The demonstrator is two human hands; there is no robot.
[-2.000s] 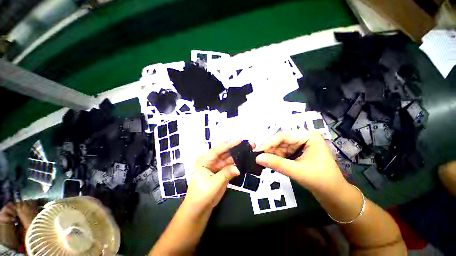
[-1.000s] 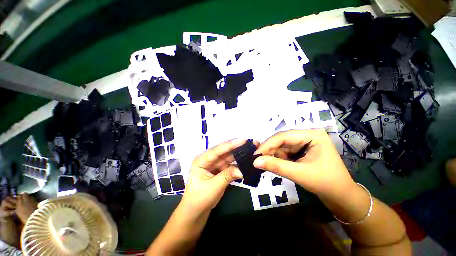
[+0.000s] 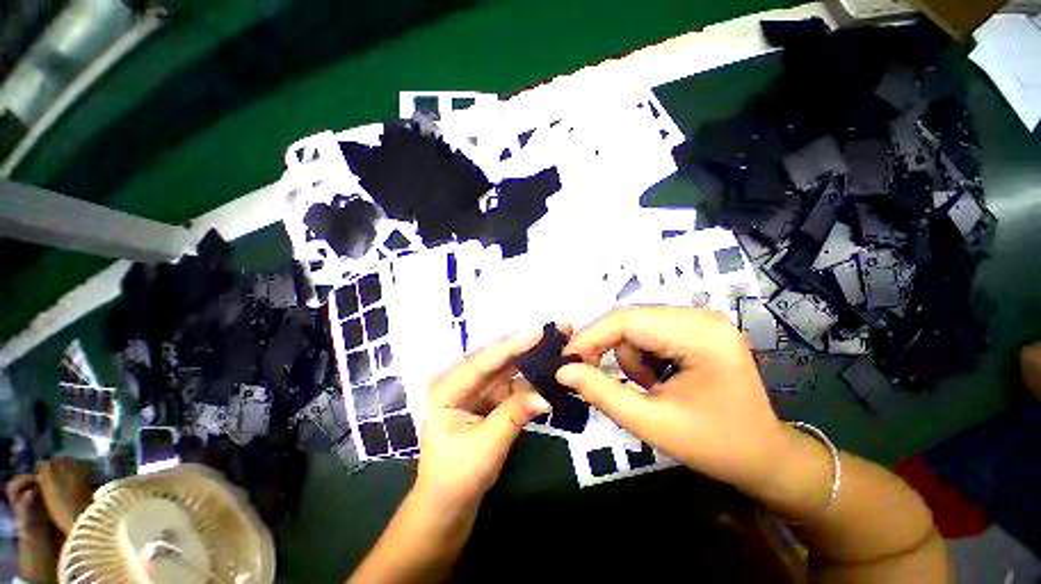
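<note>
My left hand [image 3: 477,413] holds a small black plastic part [image 3: 557,394] near the bottom centre, between thumb and fingers. My right hand [image 3: 674,394] is beside it, its thumb and index finger closed on the same part's upper right side. A small dark piece shows at the right hand's curled fingers; I cannot tell what it is. A white sticker sheet [image 3: 389,295] with rows of dark squares lies left of my hands. Part of another white sheet [image 3: 582,462] shows under them.
White waste sheets [image 3: 594,171] carry a black scrap pile [image 3: 422,188] and a grey scrap cluster [image 3: 346,226]. Heaps of black parts lie left [image 3: 217,331] and right [image 3: 856,228]. A cream fan [image 3: 166,536] stands lower left, near another person's hands. The green belt [image 3: 457,51] runs behind.
My right thumb and index finger have moved in further over the black part, and the right hand has turned slightly. The part is more covered and tilted. The camera view has shifted a little.
</note>
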